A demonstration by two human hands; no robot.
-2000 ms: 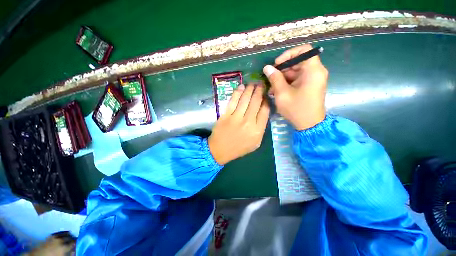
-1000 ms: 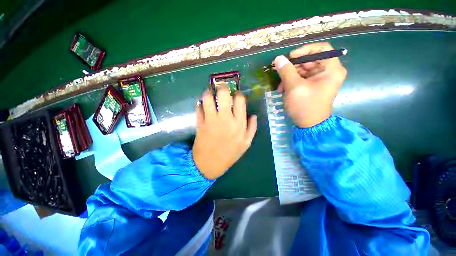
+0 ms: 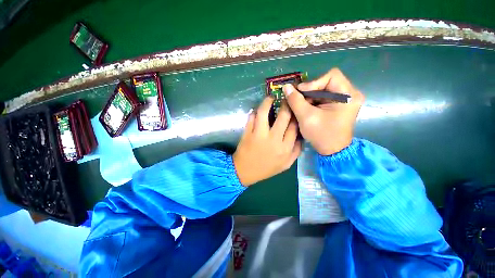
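Observation:
A phone unit (image 3: 275,92) with a dark red frame and green board lies on the bench in front of me, its lower part hidden by my hands. My left hand (image 3: 267,142) holds it from the near side with the fingers over it. My right hand (image 3: 329,111) grips a slim black pen-like tool (image 3: 328,96); its tip is hidden at the fingertips over the board. A long pale sticker sheet (image 3: 316,198) with rows of marks lies under my right forearm, its upper end hidden by my hands.
Several red-framed units (image 3: 149,103) stand at left, some on pale-blue paper (image 3: 118,163). A black tray (image 3: 38,165) of glossy parts is far left. A worn whitish strip (image 3: 239,48) borders the belt, where another unit (image 3: 88,43) lies. A round black fan (image 3: 480,222) is lower right.
My left hand and the phone unit have moved right, up to my right hand. The tool is now over the board instead of beside it. The unit on the belt has shifted slightly up and left.

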